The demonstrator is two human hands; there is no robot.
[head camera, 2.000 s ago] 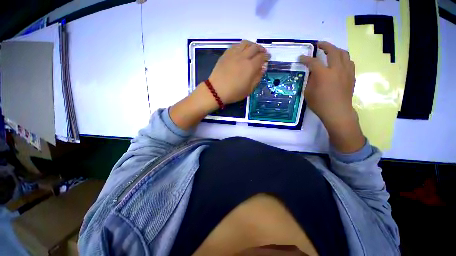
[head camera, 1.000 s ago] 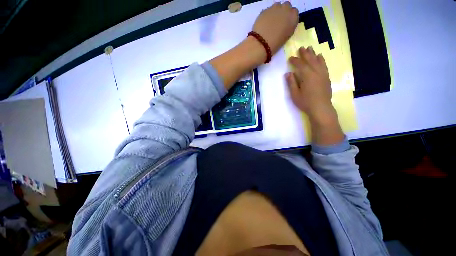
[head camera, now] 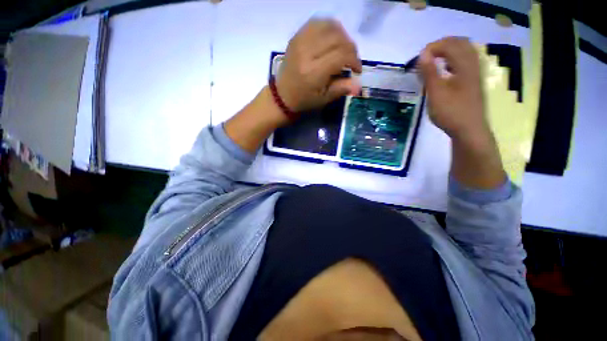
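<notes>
The opened white calculator housing [head camera: 305, 156] lies in the black jig [head camera: 399, 172] on the white bench. Its green circuit board [head camera: 378, 133] faces up in the right part, with a pale display area [head camera: 389, 80] above it. My right hand [head camera: 456, 83] is raised at the housing's upper right corner, with a small black pad [head camera: 412, 64] at its thumb and finger. My left hand [head camera: 319, 66] is over the housing's upper middle, fingers bent, partly blurred. A small dark spot shows between its fingers; whether it holds anything is unclear.
At right, a stepped black remnant [head camera: 515, 66] sits on yellow backing paper [head camera: 511, 123], beside a long black adhesive strip [head camera: 556, 100]. Grey-white boards [head camera: 50, 96] are stacked at left. Cardboard boxes [head camera: 73, 286] stand below, at lower left.
Both hands were at the yellow paper a second ago, my left arm crossing the housing. They are now back over the housing, and a small black pad shows at my right fingers.
</notes>
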